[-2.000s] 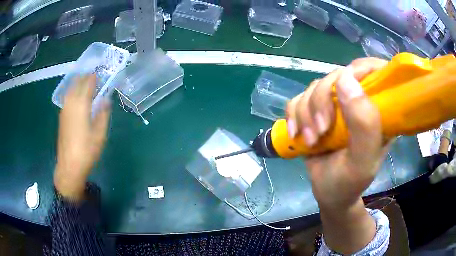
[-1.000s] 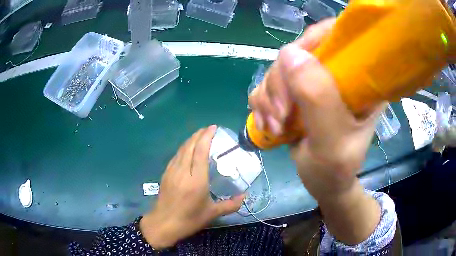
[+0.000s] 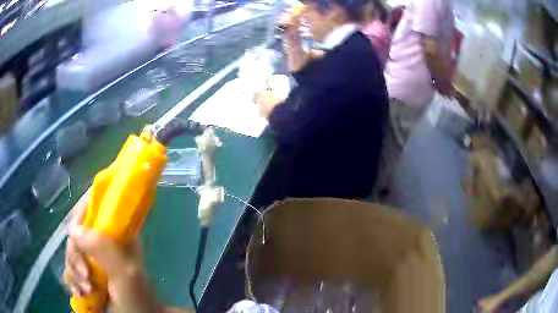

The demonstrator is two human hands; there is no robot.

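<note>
My right hand (image 3: 101,260) is wrapped around the orange-yellow electric screwdriver (image 3: 125,189) at the lower left of the view. Its nose and bit are cut off by the bottom edge. A dark power cable (image 3: 199,266) runs from its rear, through pale connectors (image 3: 210,202), down across the bench. My left hand is not in view. A clear plastic box (image 3: 179,167) lies on the green bench just right of the screwdriver, with a thin white cord trailing over the bench edge.
A large open cardboard carton (image 3: 349,244) stands beside the bench, with blurred clear items at its bottom. A worker in dark clothing (image 3: 336,122) sits at a white sheet (image 3: 229,107). Other people are behind. More clear boxes (image 3: 142,101) lie beyond the pale rail. An arm (image 3: 520,281) shows lower right.
The view has swung to the right, to the carton and the neighbouring worker. My left hand and the box it held have left the picture. My right hand still holds the screwdriver.
</note>
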